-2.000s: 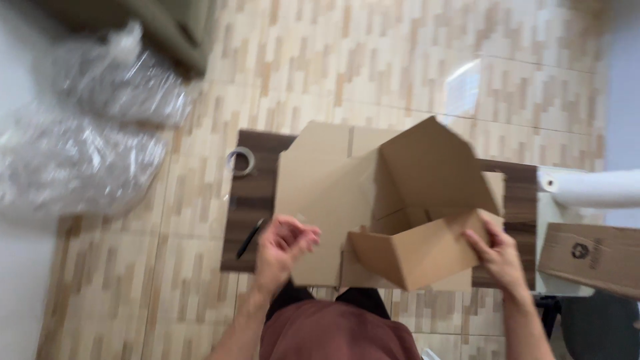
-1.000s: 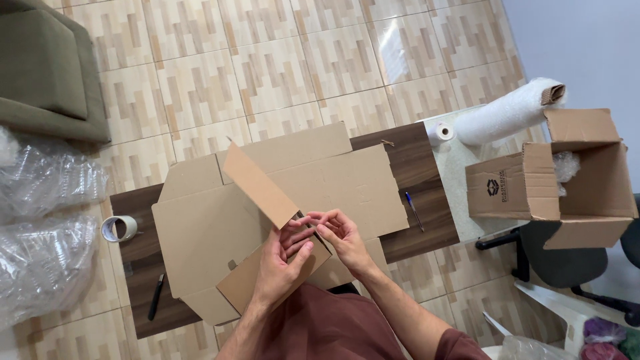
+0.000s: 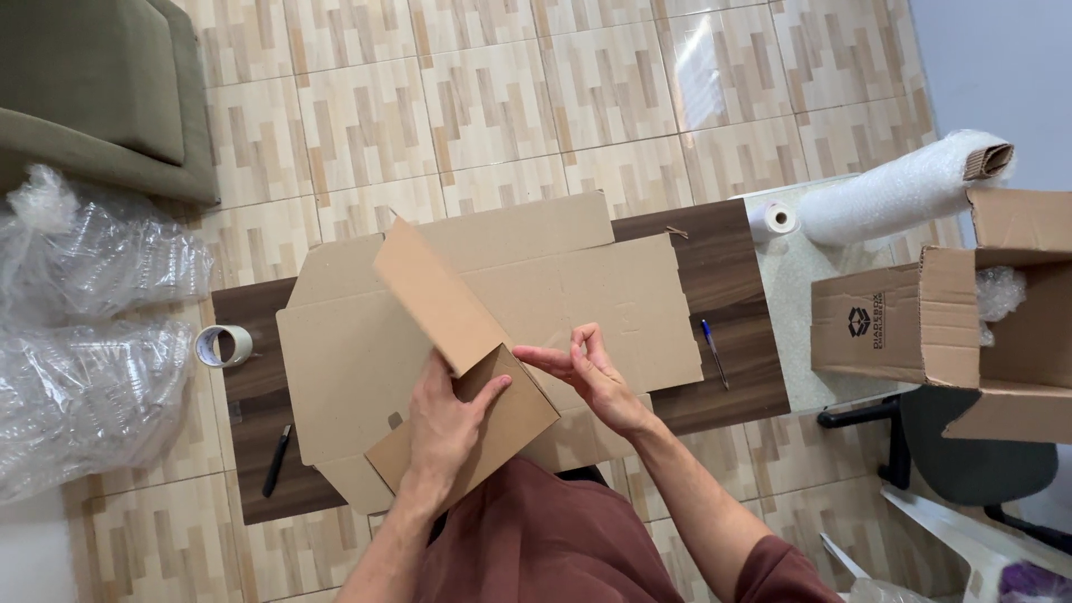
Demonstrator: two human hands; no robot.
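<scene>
A partly folded cardboard box is tilted near my body, one long panel sticking up toward the upper left. My left hand grips its near part, thumb on the cardboard and fingers along the edge. By the box's upper right corner is my right hand, its index finger extended at the edge and the other fingers bent; it holds nothing. Beneath lies a large flat cut cardboard sheet on a dark wooden table.
On the table are a tape roll, a black utility knife and a blue pen. To the right stand a label roll, a bubble wrap roll and an open cardboard box. Bagged clear plastic lies left.
Two seconds ago the box panels were spread wider, with my right hand on them. Since one second ago my hands have moved apart, my right hand coming off to the box's right edge.
</scene>
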